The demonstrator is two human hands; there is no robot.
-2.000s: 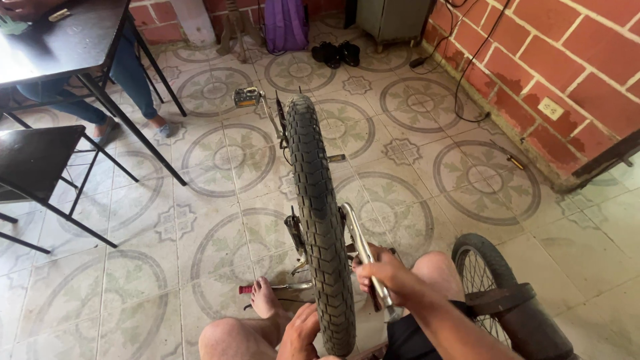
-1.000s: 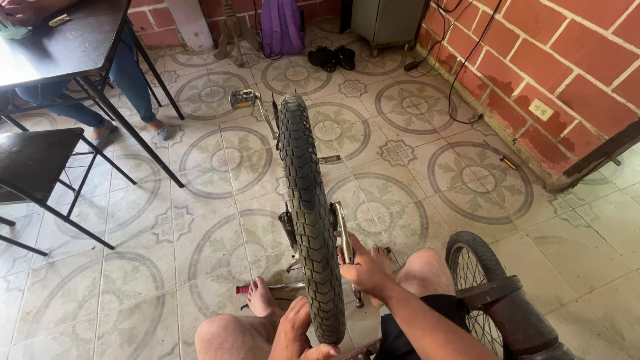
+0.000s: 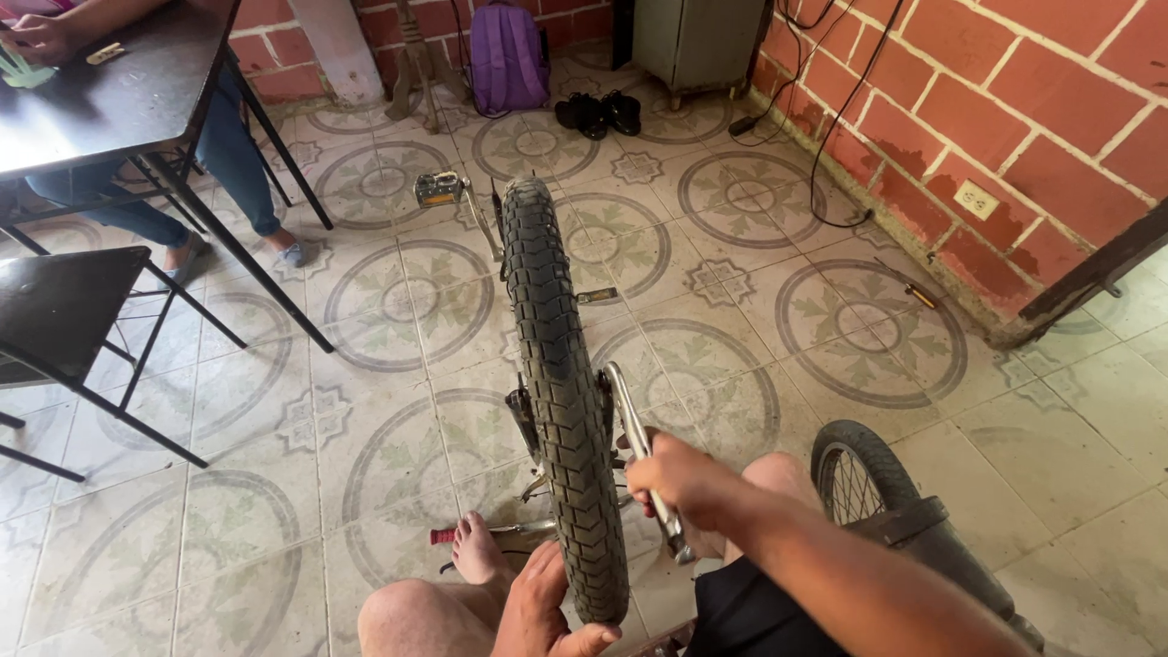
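A bicycle's knobbly black tire (image 3: 557, 383) stands upright in the middle of the head view, its near end close to my knees. My left hand (image 3: 543, 607) rests against the near end of the tire, thumb and fingers spread around it. To the right of the wheel, my right hand (image 3: 671, 479) is closed around a silver metal wrench (image 3: 630, 401), whose upper end meets the wheel's axle area. A pedal (image 3: 439, 189) and crank show beyond the tire on the left. A red handlebar grip (image 3: 443, 537) lies low beside my bare foot.
A black table (image 3: 137, 100) with a seated person and a black chair (image 3: 68, 310) stand at left. Another bicycle-type wheel (image 3: 862, 474) is at right. Behind are a purple backpack (image 3: 511, 59), black shoes (image 3: 598, 114) and a cabinet (image 3: 693, 41). A screwdriver-like tool (image 3: 917, 294) lies near the brick wall.
The wrench in my right hand has changed its angle slightly. My left hand stays at the near end of the tire, with its thumb now seen below it.
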